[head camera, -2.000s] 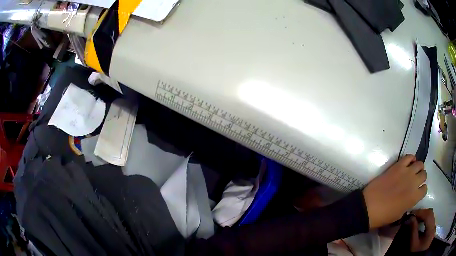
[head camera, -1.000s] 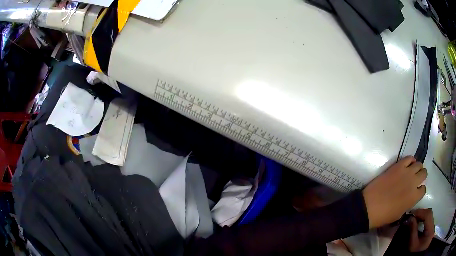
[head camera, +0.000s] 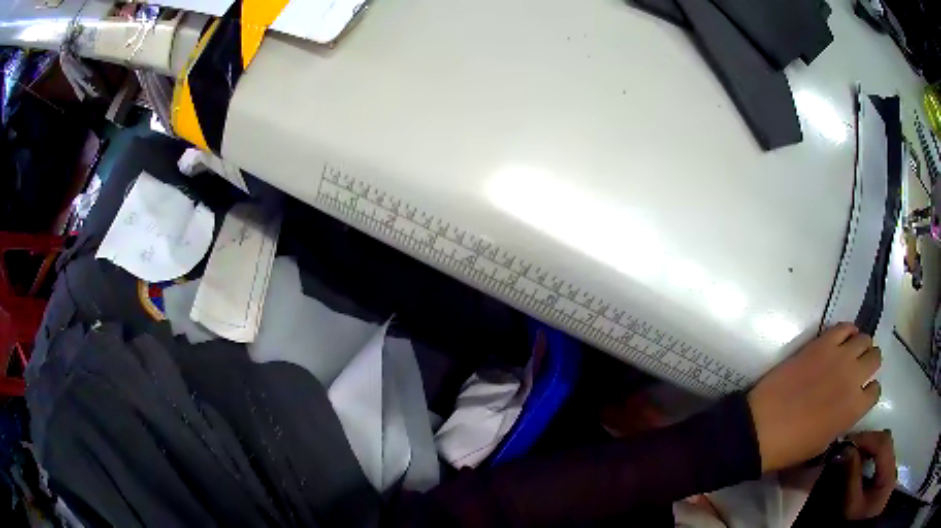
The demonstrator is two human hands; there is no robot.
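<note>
A pale strip (head camera: 858, 227) with a dark edge lies with a dark fabric piece (head camera: 885, 211) along the right side of the white table. My left hand (head camera: 815, 387), bare below a dark sleeve, is closed over the near end of the strip; its fingertips are partly hidden. My right hand (head camera: 872, 474) is just below it at the lower right edge, fingers bent around something small and dark that I cannot make out. Needle and presser foot are not visible.
Dark grey pieces (head camera: 758, 77) lie at the table's top right. The table (head camera: 464, 134) has a printed ruler (head camera: 537, 294) and yellow-black tape (head camera: 212, 88). Below its edge are bundled dark cloth (head camera: 186, 423), white papers (head camera: 155, 227) and a blue container (head camera: 542, 397). Small metal parts (head camera: 913, 248) lie far right.
</note>
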